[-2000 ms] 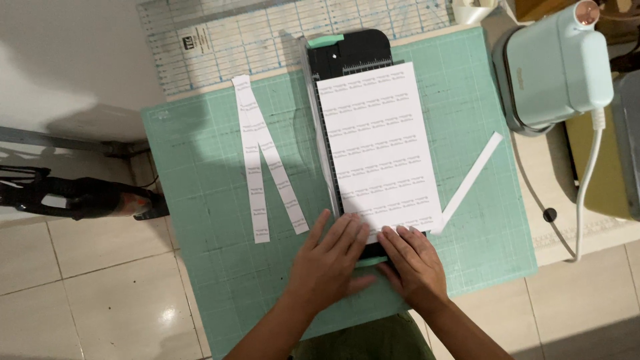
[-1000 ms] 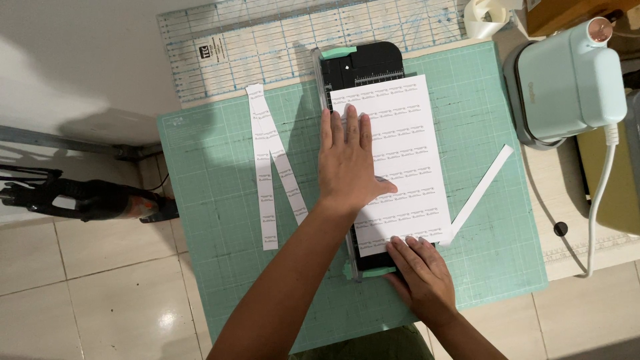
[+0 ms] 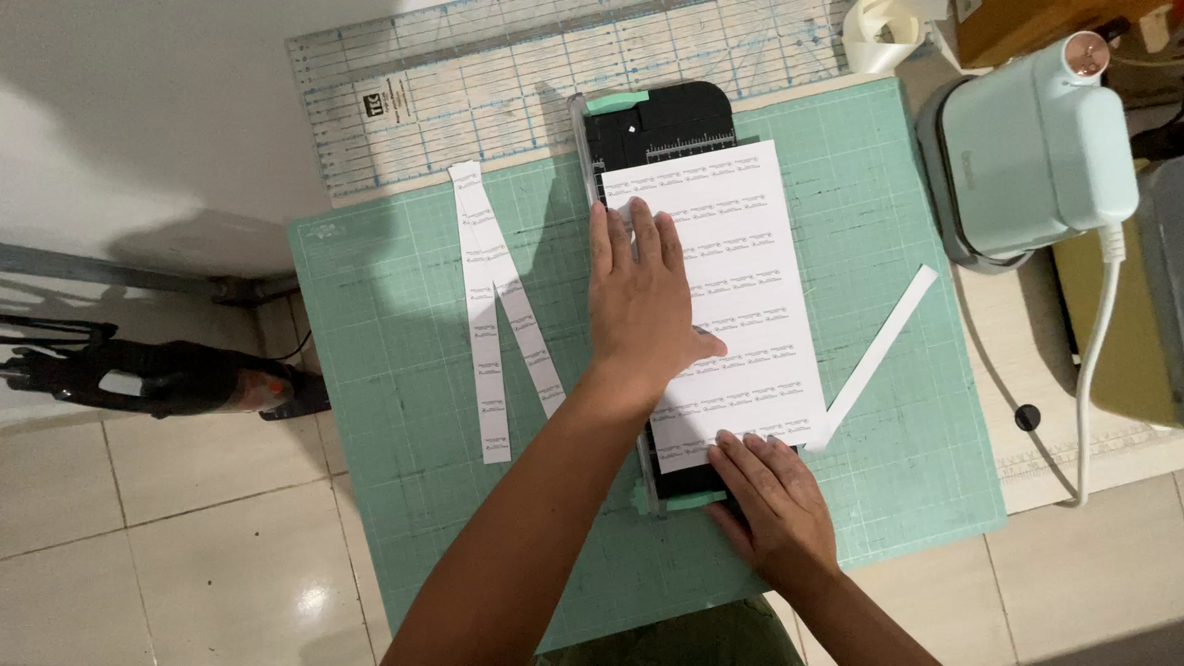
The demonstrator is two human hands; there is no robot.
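Note:
A black paper trimmer [image 3: 684,106] with pale green end pieces lies slantwise on a green cutting mat [image 3: 407,388]. Over it rests a white sheet printed with rows of small text [image 3: 740,268]. My left hand [image 3: 640,291] lies flat on the sheet's upper left part, fingers slightly apart, fingertips by the trimmer's clear rail [image 3: 585,157]. My right hand [image 3: 772,495] has its fingers on the sheet's bottom edge and its thumb by the trimmer's lower end. Two printed paper strips [image 3: 486,370] overlap at their tops, left of the trimmer. A blank strip [image 3: 879,356] lies to the right.
Behind the mat lies a clear quilting ruler [image 3: 518,111], with a roll of cream ribbon or tape [image 3: 879,37] at its right end. A mint-coloured appliance [image 3: 1027,157] with a white cable [image 3: 1084,388] stands at the right. A black device [image 3: 185,375] is beyond the mat's left edge.
My left hand has moved from the sheet's lower end up to its upper left part. My right hand stays at the bottom edge. The sheet sits slightly lower on the trimmer than two seconds ago.

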